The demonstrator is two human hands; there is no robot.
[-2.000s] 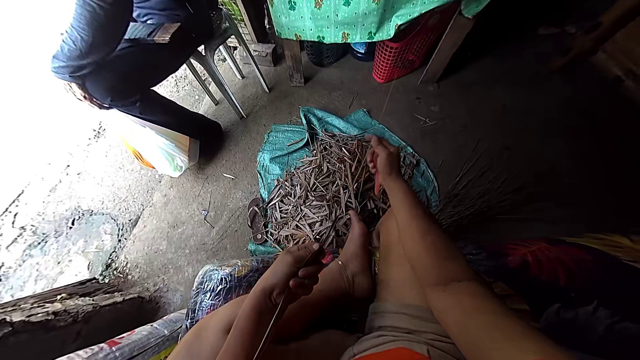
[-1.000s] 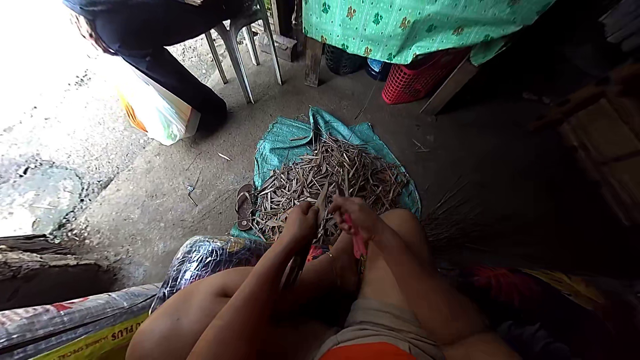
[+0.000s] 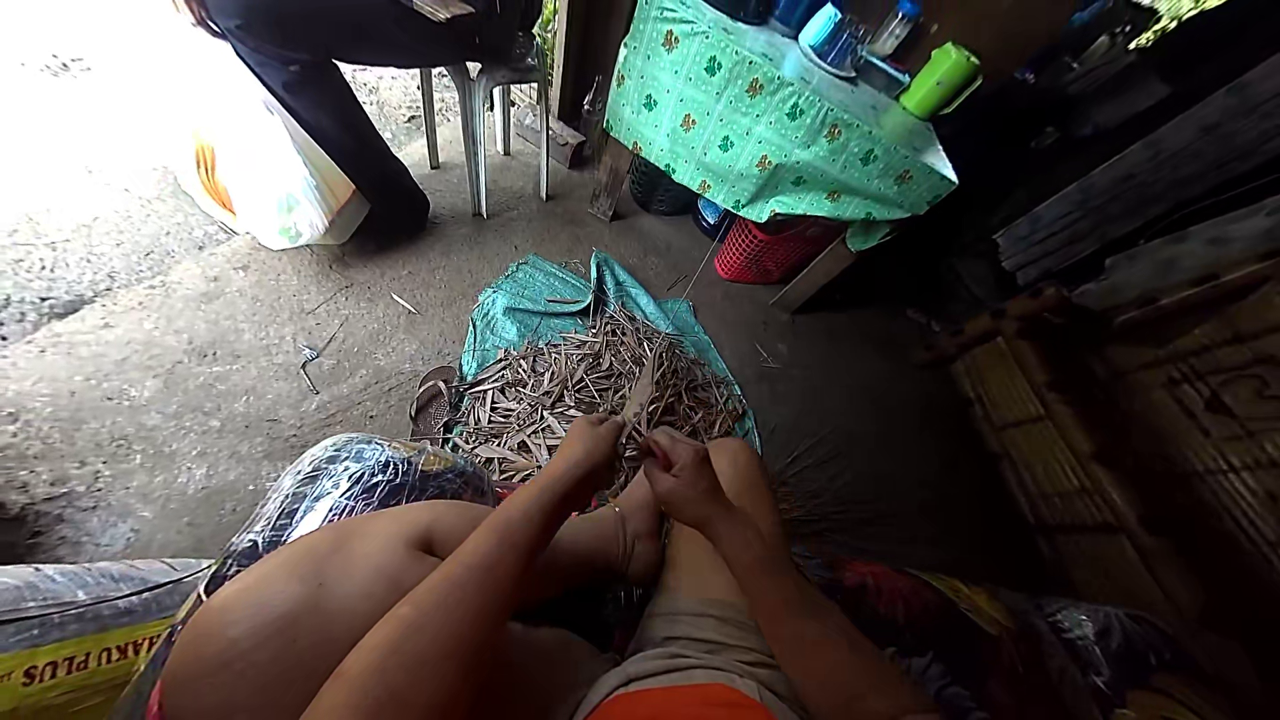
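My left hand (image 3: 592, 446) is closed on the lower end of a dry, pale brown leaf (image 3: 641, 390), which points up and away over the pile. Close to its right, my right hand (image 3: 680, 468) is closed around a red-handled tool (image 3: 657, 455); its blade is hidden, so its kind is unclear. Below and beyond both hands, a heap of dry leaf strips (image 3: 540, 395) lies on a teal woven sack (image 3: 515, 300) spread on the floor. A thin stalk rises from near the leaf tip toward the table.
A brown flip-flop (image 3: 433, 403) lies left of the sack. Ahead stands a table with a green patterned cloth (image 3: 740, 110), a red plastic basket (image 3: 775, 250) beneath it. A seated person's dark-trousered leg (image 3: 340, 120), a plastic bag (image 3: 285, 190) and a plastic chair (image 3: 475, 130) are at upper left.
My hands were far apart two seconds ago, the right one raised over the pile's far right side. They have come together, and a leaf now extends from my left hand. The view has shifted.
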